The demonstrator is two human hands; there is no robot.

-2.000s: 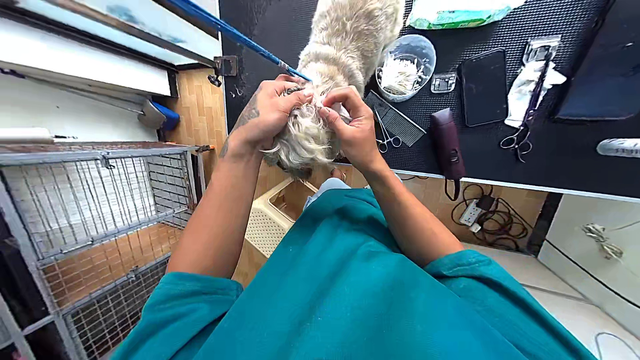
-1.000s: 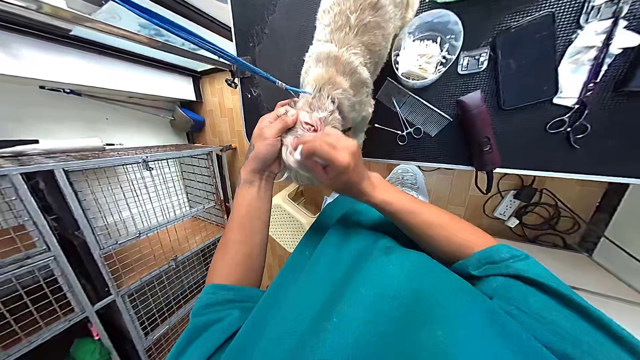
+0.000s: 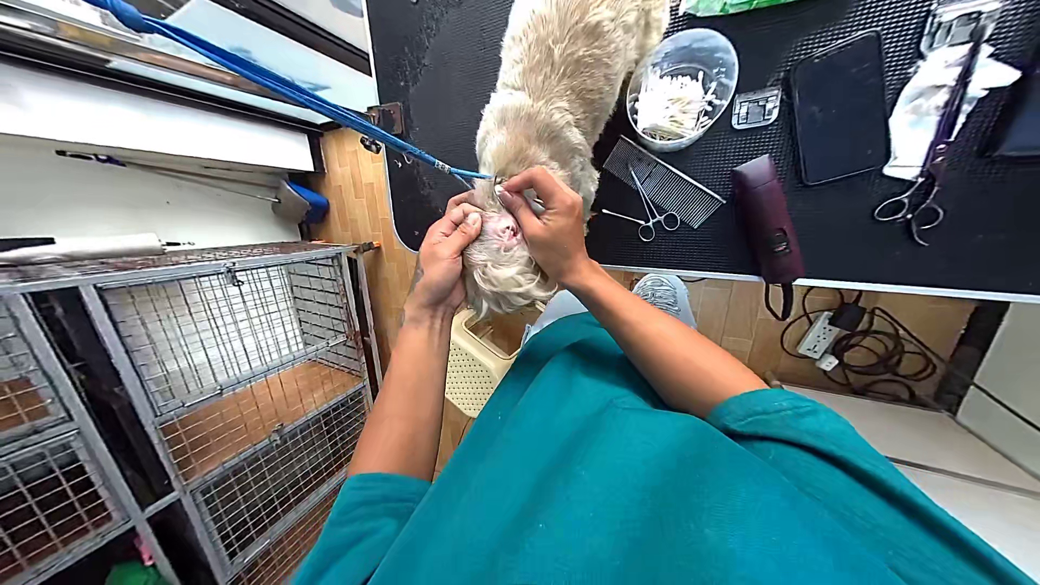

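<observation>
A cream-coated dog [image 3: 561, 89] stands on the black grooming table, its head at the near edge and a blue leash [image 3: 325, 101] at its neck. My left hand [image 3: 445, 256] grips the side of the head beside the pink, exposed ear [image 3: 501, 230]. Just above that ear, my right hand [image 3: 552, 219] has its thumb and fingertips pinched together on fur; whether a small thing is between them I cannot tell. Right of the dog lie a steel comb [image 3: 678, 179], hemostatic forceps [image 3: 651, 210], a cotton swab [image 3: 622, 216] and a clear tub of cotton swabs [image 3: 650, 134].
Farther right on the grooming table [image 3: 894, 260] are a maroon clipper [image 3: 767, 223], a black phone [image 3: 841, 106] and scissors [image 3: 922, 191] on a white cloth. Wire cages [image 3: 227, 341] stand at left. A perforated cream plastic stool [image 3: 471, 370] is below the dog's head. Cables and a power strip [image 3: 819, 335] lie at right.
My right hand has moved from over the ear to just above it, leaving the pink ear in plain sight. My left hand still holds the dog's head.
</observation>
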